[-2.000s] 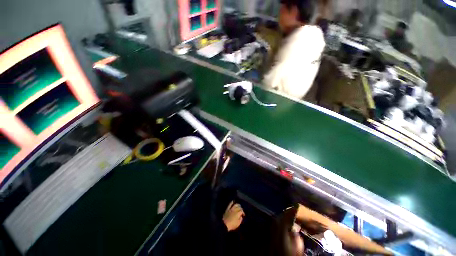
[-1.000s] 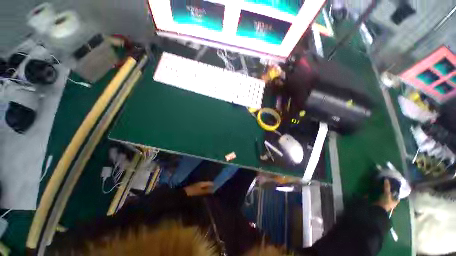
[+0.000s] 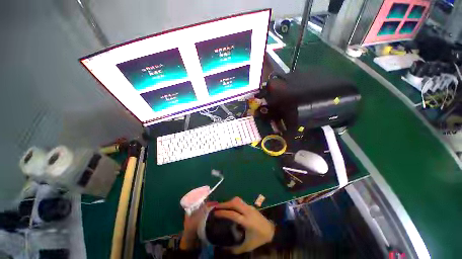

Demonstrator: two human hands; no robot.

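Note:
A security camera (image 3: 223, 231) with a glossy black ball head and white body is held over the front edge of the green mat (image 3: 167, 184). Its white round base (image 3: 195, 196) points up and left, and a white cable with a small plug (image 3: 217, 174) sticks out to the upper right. My right hand (image 3: 253, 225) is closed around the head and body from the right. My left hand (image 3: 190, 230) holds the body from the left, partly hidden behind the camera.
A keyboard (image 3: 207, 139) lies below the monitor (image 3: 190, 71). Yellow tape roll (image 3: 274, 145), white mouse (image 3: 311, 162) and black printer-like box (image 3: 324, 103) are at the right. Yellow edge tube (image 3: 123, 207) runs at the left. A small pale card (image 3: 260, 200) lies near my right hand.
My right hand has brought the camera from the green line at the right to the mat's front edge. My left hand has come up to it. The view has turned.

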